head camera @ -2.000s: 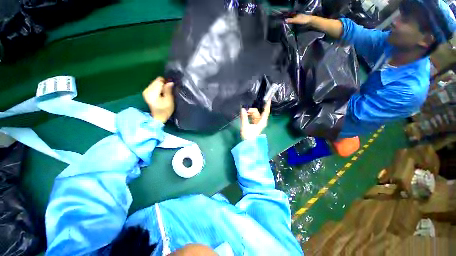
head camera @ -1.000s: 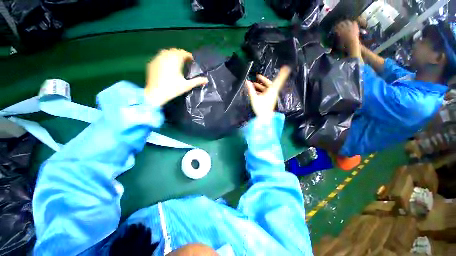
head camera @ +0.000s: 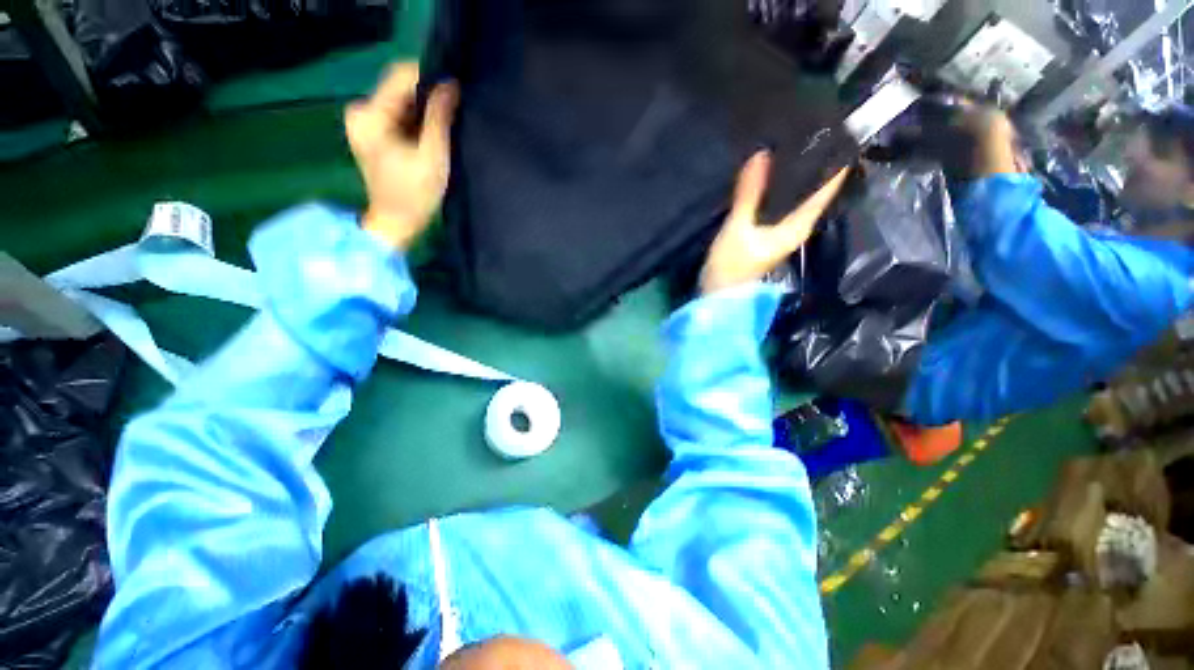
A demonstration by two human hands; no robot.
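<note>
A large, dark, blurred black bag (head camera: 576, 170) is spread between my hands over the green table (head camera: 393, 458) and runs to the top of the view. My left hand (head camera: 403, 155) pinches its left edge between thumb and fingers. My right hand (head camera: 766, 236) is at its lower right side, thumb and fingers spread against it. A small white label (head camera: 881, 113) shows at the bag's right end; whether it is stuck on is unclear. A white label roll (head camera: 523, 420) lies near my body, its strip (head camera: 445, 357) passing under my left sleeve.
A second printed roll (head camera: 180, 228) stands at left beside pale ribbon. Black bags (head camera: 53, 484) lie at the left edge, and shiny black parcels (head camera: 897, 236) at right. A person in blue (head camera: 1048, 314) works at right, by a blue bin (head camera: 832, 439) and brown cartons (head camera: 1008, 589).
The smaller shiny black parcel between my hands is no longer seen there; a larger, matte-looking black bag is. My right hand has moved right, and my left hand has closed on an edge.
</note>
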